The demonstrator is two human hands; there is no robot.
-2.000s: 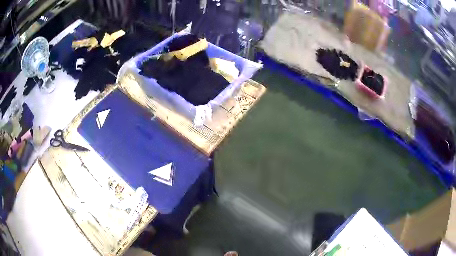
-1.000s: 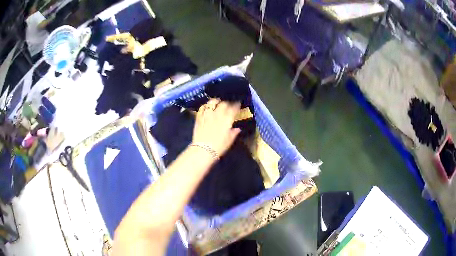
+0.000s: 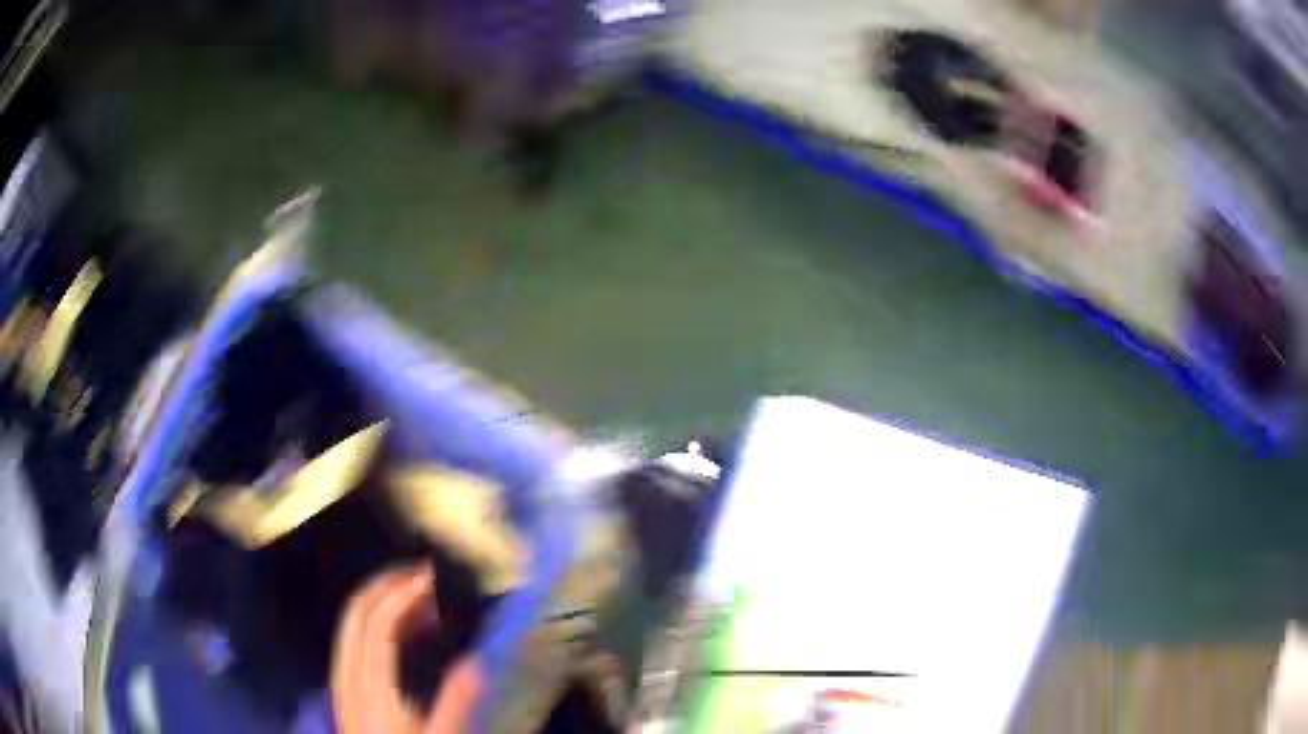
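Observation:
The frame is blurred. My left hand (image 3: 385, 657) is at the bottom edge, partly cut off, over the near part of a blue basket (image 3: 430, 394). Its fingers look apart, with nothing clearly held. Dark fabric pieces (image 3: 258, 387) lie in the basket with yellowish paper slips (image 3: 319, 485) on and beside them. A blue-edged clipboard (image 3: 897, 545) with white paper is at lower centre-right. A green strip and a thin dark line cross its lower part. What supports the clipboard is hidden. My right hand is not in view.
Green floor (image 3: 574, 273) lies beyond the basket and clipboard. At upper right is a pale blue-edged surface (image 3: 803, 72) with a dark fabric bundle (image 3: 940, 86) and a pink basket (image 3: 1059, 184). More dark fabric is at far left. A brown surface (image 3: 1162, 688) shows at lower right.
The view has turned right; the basket now sits at lower left. My left hand has drawn back from the basket's middle to its near part. The clipboard shows larger and nearer the centre.

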